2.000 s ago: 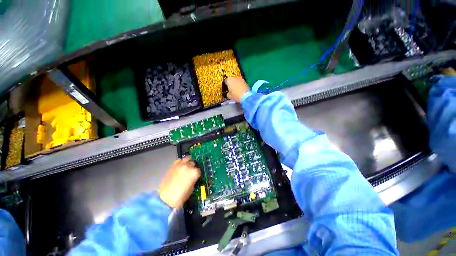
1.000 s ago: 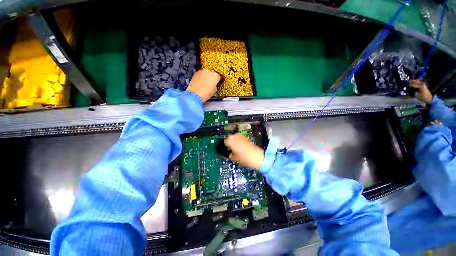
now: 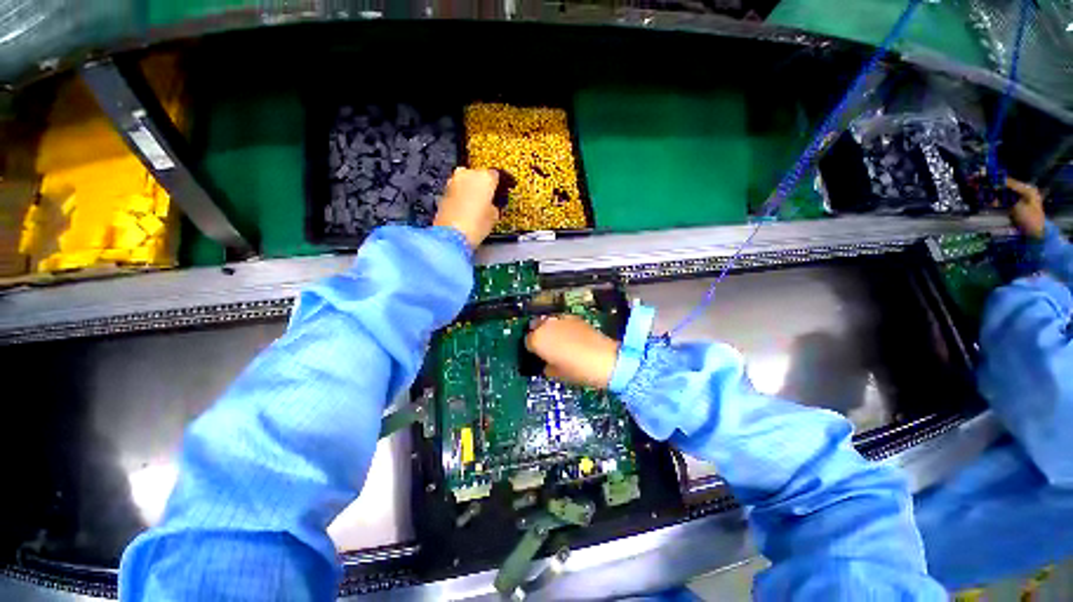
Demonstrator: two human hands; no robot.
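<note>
The green printed circuit board (image 3: 488, 400) sits in a black carrier (image 3: 471, 547) in front of me. My right hand (image 3: 571, 350) is over the board's upper middle, black covers on its fingertips; what the fingers hold is hidden. My left hand (image 3: 472, 202) reaches to the left edge of the bin of tiny yellow components (image 3: 535, 159); its dark-covered fingertips are at the pieces, and I cannot tell if they grip any. The bin of dark grey components (image 3: 388, 165) is just left of it. A narrow circuit board (image 3: 506, 279) lies along the carrier's far edge.
Large yellow parts (image 3: 100, 223) lie in a box at the left behind a metal post (image 3: 165, 159). Green-grey clamps (image 3: 532, 550) stick out at the carrier's near edge. A blue cord (image 3: 753, 235) runs from my right wrist upward. Another person's arm (image 3: 1030, 318) is at the right.
Earlier my right hand was at the yellow bin and my left at the board's left edge; they have swapped places. Over the last second both hands stay nearly in place.
</note>
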